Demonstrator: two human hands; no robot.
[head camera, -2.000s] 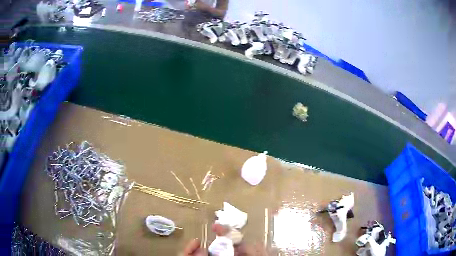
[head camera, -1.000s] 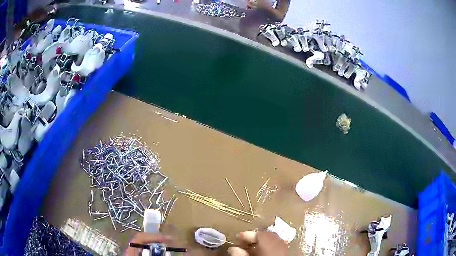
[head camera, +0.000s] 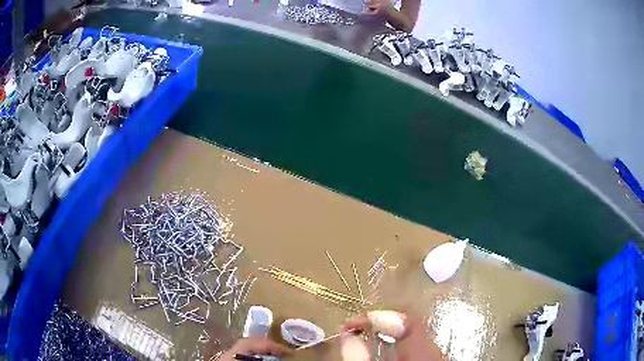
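Note:
My left hand (head camera: 251, 347), cut off by the bottom edge, holds a handle assembly (head camera: 258, 321), white end up, its dark crossbar partly visible. My right hand (head camera: 395, 340), blurred, holds a thin applicator stick (head camera: 326, 339) that points left, its tip low beside the oval white grease or glue cup (head camera: 302, 331). Pale covers show on its fingertips. The crumpled wipe is mostly hidden by this hand. More tan sticks (head camera: 311, 285) lie in a loose bundle beyond the cup. A tangled pile of silver bent wire parts (head camera: 183, 247) lies left of centre.
The left blue bin (head camera: 106, 169) is heaped with white-handled units. A white squeeze bottle (head camera: 445, 261) lies near the green conveyor belt (head camera: 318, 127). White units (head camera: 540, 331) lie by the right blue bin (head camera: 616, 303). A person's hand (head camera: 381, 8) shows beyond the belt.
The view has turned left since two seconds ago. Since one second ago, my left hand has brought the handle assembly right, close to the cup. My right hand has shifted slightly right with the stick.

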